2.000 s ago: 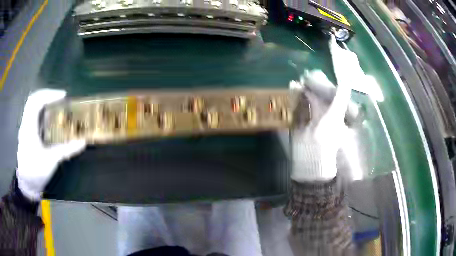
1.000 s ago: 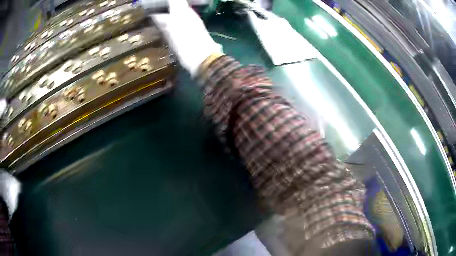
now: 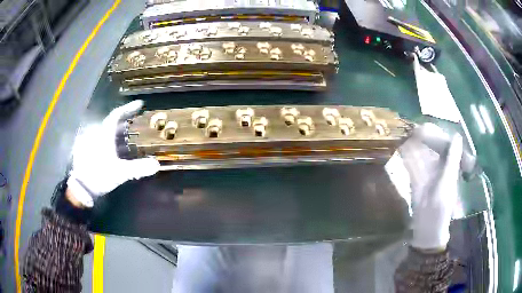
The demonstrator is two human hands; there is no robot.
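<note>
A long brass-coloured metal housing (image 3: 275,134) lies lengthwise across the front of the dark green mat. Its broad face with paired raised rings is up, and an orange strip shows in its front side. My left hand (image 3: 106,154), in a white glove, is around its left end, thumb at the front edge and fingers at the back corner. My right hand (image 3: 432,171), white-gloved and slightly blurred, is at its right end. Its fingertips are partly hidden behind the hand. Whether the housing rests fully on the mat is unclear.
Several similar housings (image 3: 220,54) stand in a row at the back of the mat. A dark box with small red and green lights (image 3: 380,26) is back right. A white sheet (image 3: 438,94) lies right, near the right hand.
My right arm has come back from the rear row to the front right. My left hand has come into fuller view. A housing without an orange face band now lies between my hands.
</note>
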